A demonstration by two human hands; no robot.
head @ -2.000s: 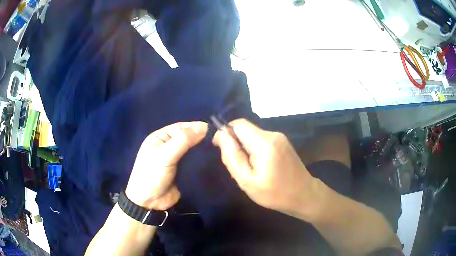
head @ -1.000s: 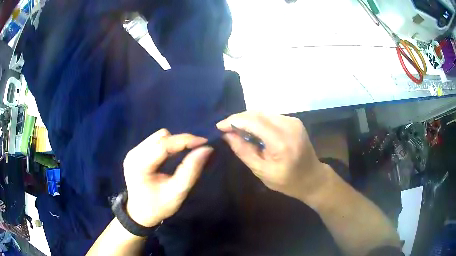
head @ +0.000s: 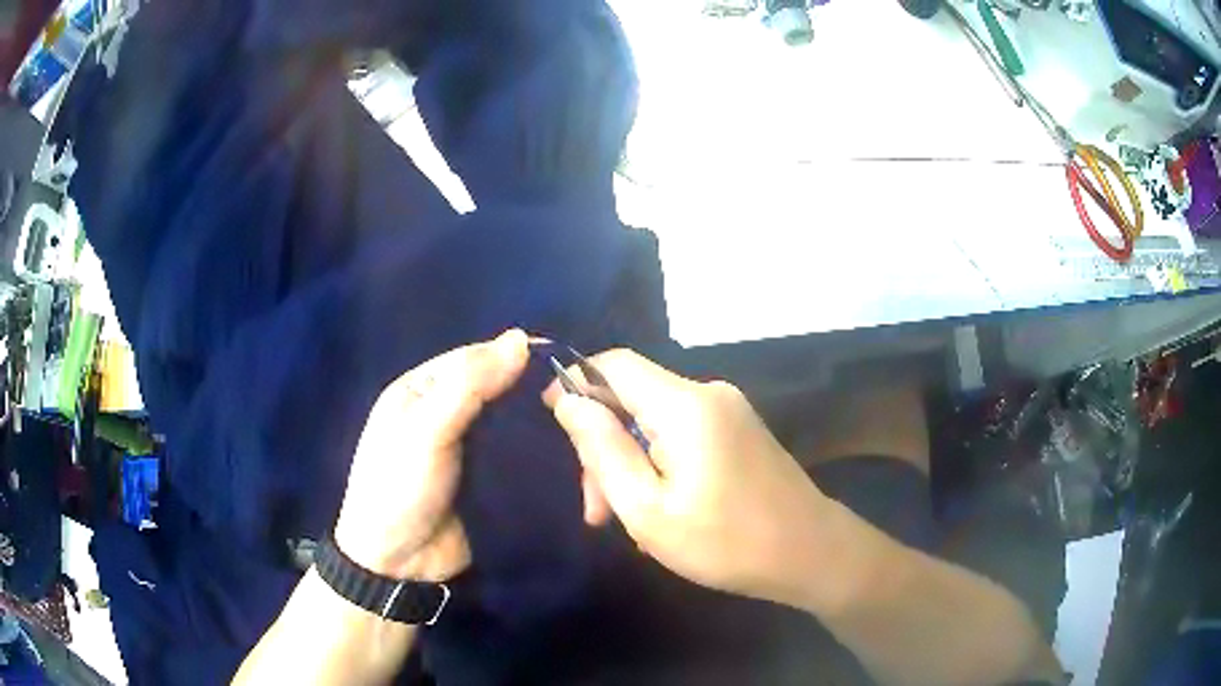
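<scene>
The navy garment lies in a large heap over the lap and up onto the table, with a white strip showing near its top. My left hand, with a black watch on the wrist, pinches a small edge of the navy fabric between thumb and forefinger. My right hand holds small snips; two metal blades stick out from the fingers and point at the pinched edge. A bit of blue shows between the right fingers. The rest of the snips is hidden by the fingers.
The white table has a blue front edge. Scissors with red and orange handles lie at its right. Part of a machine shows at the top right. Clear plastic bags are below the table at right. Yellow and green items stand at left.
The hands were both pinching the fabric a second ago. Now the right hand has drawn back a little and turned the snips, so the blades point at the fabric by the left fingertips.
</scene>
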